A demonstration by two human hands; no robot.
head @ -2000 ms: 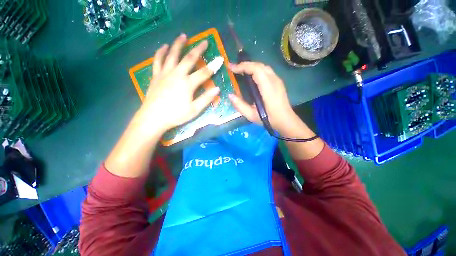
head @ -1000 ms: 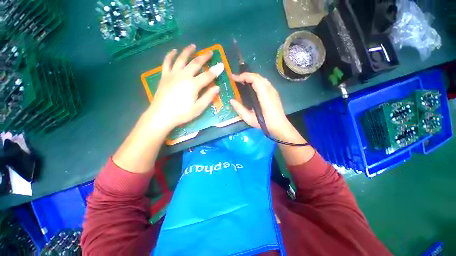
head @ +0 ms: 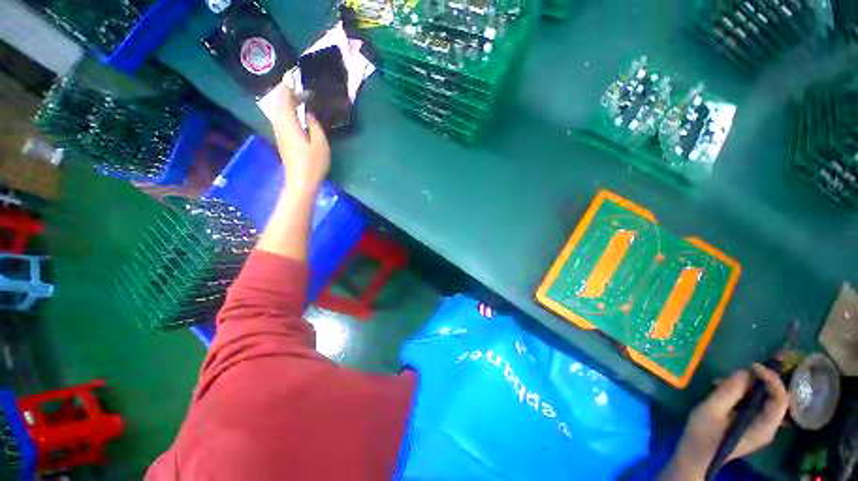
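Note:
A green circuit board panel (head: 649, 263) lies in its orange fixture (head: 731, 299) on the mat, with two orange slots showing; no hand touches it. My left hand (head: 303, 141) is reached out to the far left, its fingers at the left edge of a dark smartphone (head: 327, 86) on white paper (head: 356, 66). Whether the fingers grip the phone or only touch it cannot be told. My right hand (head: 738, 413) is closed around the black soldering iron (head: 743, 418) at the lower right, with the tip pointing up.
A tall board stack (head: 447, 70) stands right of the phone. Assembled boards (head: 663, 122) lie behind the fixture. A solder pot (head: 814, 390) sits beside my right hand. A black item with a round label (head: 246, 47) is at upper left. Blue bins (head: 246, 174) are below the bench edge.
My left hand has left the board and moved far left to the phone. My right hand has moved off the fixture's side towards the pot, still holding the iron. The view has turned left.

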